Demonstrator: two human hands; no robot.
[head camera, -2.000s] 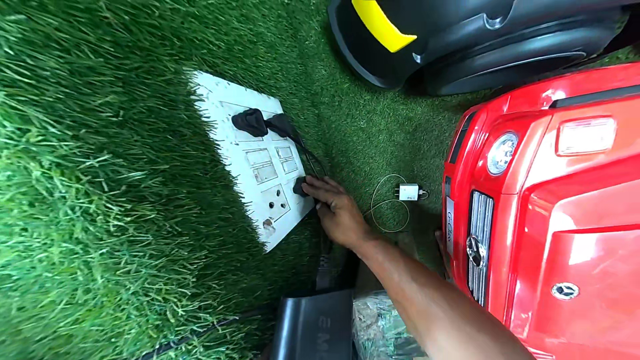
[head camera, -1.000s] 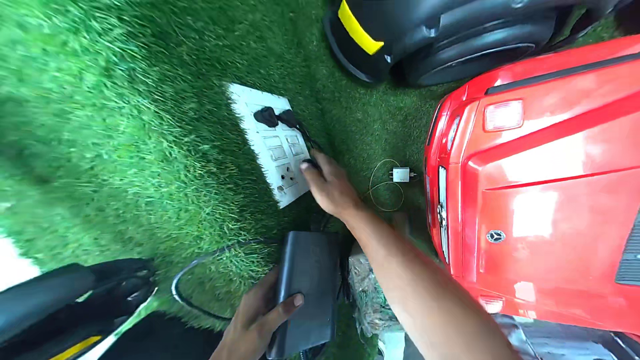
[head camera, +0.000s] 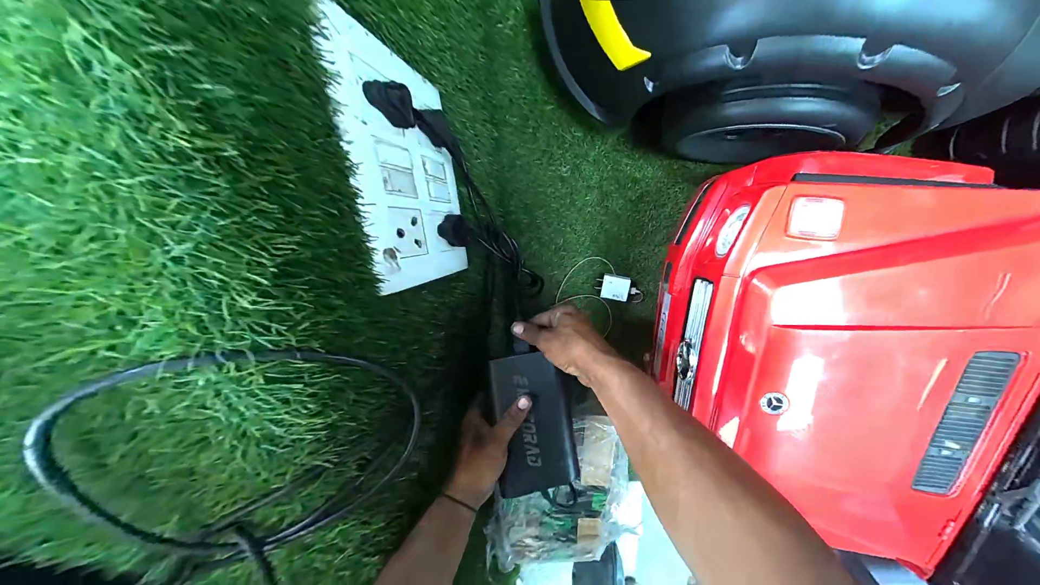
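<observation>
My left hand grips a black power adapter box from its left side, thumb across its top face. My right hand pinches a black cable connector at the box's upper end. From there, black cables run up toward a white wall switchboard set in artificial grass. Two black plugs, an upper one and a lower one, sit at this board. A thick black cable loop lies over the grass at left.
A red toy car stands at the right, below a black ride-on vehicle with a wheel. A small white charger with a thin cord lies on the artificial grass. Plastic-wrapped items are under and beside the box.
My right hand has left the lower plug at the switchboard and moved to the connector end of the black box. My left hand, unseen two seconds ago, still holds the box as one second ago.
</observation>
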